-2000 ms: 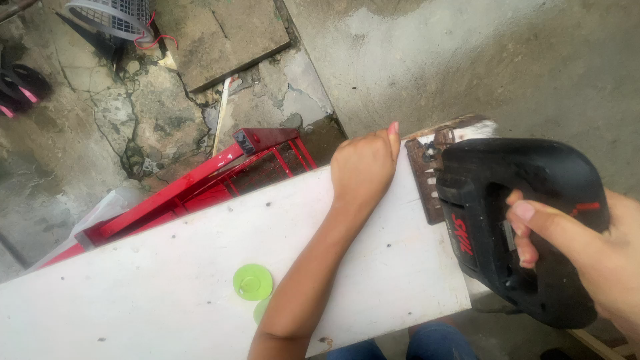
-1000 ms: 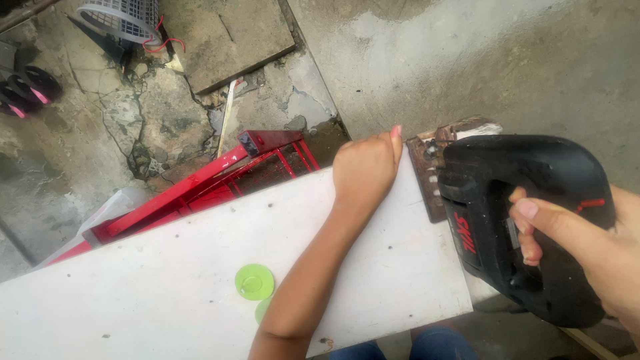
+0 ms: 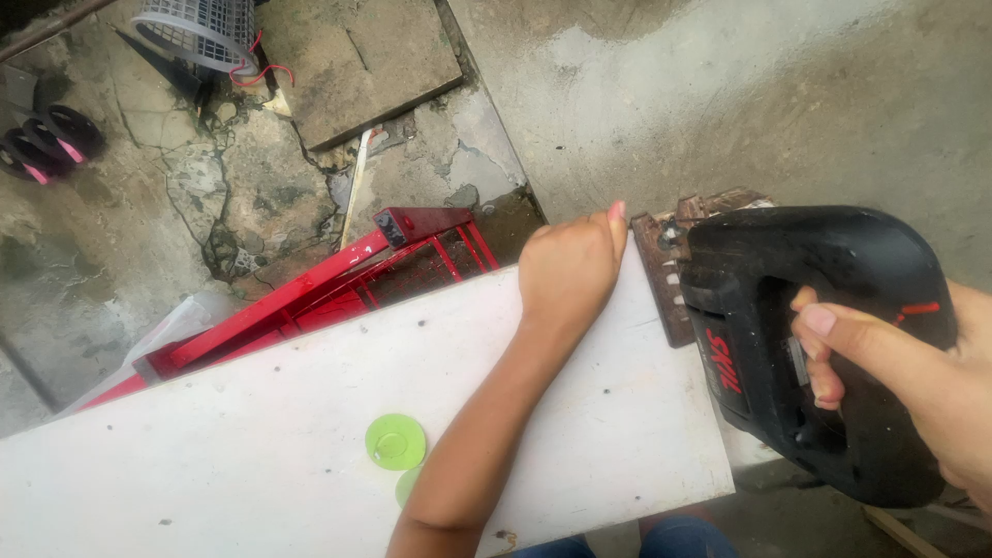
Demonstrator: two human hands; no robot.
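Observation:
My right hand [image 3: 891,349] grips the handle of a black Skil jigsaw [image 3: 821,240], fingers through the handle opening. The saw's rusty metal base plate [image 3: 665,287] lies against the right end of a white board [image 3: 310,418]. My left hand [image 3: 572,267] is a fist pressed on the board's far edge, just left of the base plate; its thumb points toward the saw. Whatever its curled fingers grip is hidden, apart from the board's edge beside them. The blade cannot be made out. Two round green plastic pieces [image 3: 395,442] lie on the board beside my left forearm.
A red metal frame [image 3: 287,302] stands beyond the board's far edge. On the cracked concrete floor lie a loose slab [image 3: 372,70], a gray plastic basket [image 3: 203,35], black-and-pink footwear [image 3: 54,143] and a thin white strip [image 3: 356,186]. A wood strip [image 3: 895,531] is at the lower right.

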